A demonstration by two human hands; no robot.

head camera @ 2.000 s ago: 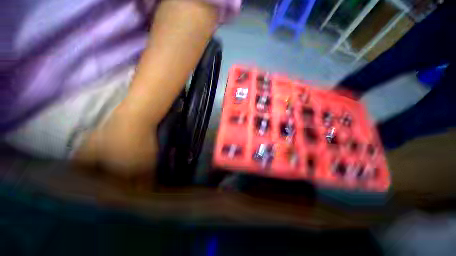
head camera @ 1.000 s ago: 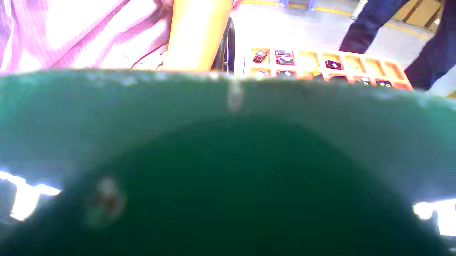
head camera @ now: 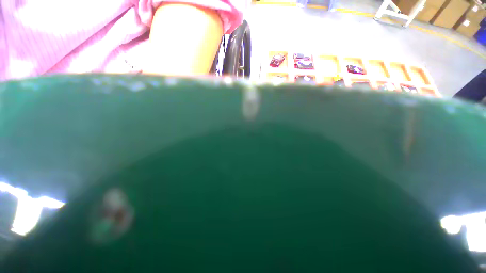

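Note:
Neither of my hands can be made out. A green surface [head camera: 250, 202] fills most of the picture, very close and blurred, with a small pale and reddish mark [head camera: 113, 213] at lower left. Beyond its upper edge, a red-orange compartment tray [head camera: 341, 65] shows in part. Small dark glossy pieces [head camera: 355, 69] lie in some pockets; other visible pockets are bare. The tray's near part is hidden by the green edge.
A person in a pink top [head camera: 69, 37] is at upper left, with a bare arm [head camera: 184, 40] whose hand is hidden. A dark wheel-like shape [head camera: 242, 53] is beside it. Cardboard boxes [head camera: 446, 13], a white frame [head camera: 397, 11] and a dark-clothed leg [head camera: 474, 88] are at right.
The view went from a tilted, blurred look at the whole tray to the green surface. Since one second ago, the dark-clothed legs have moved right, mostly out of view, and the bare arm has shifted left.

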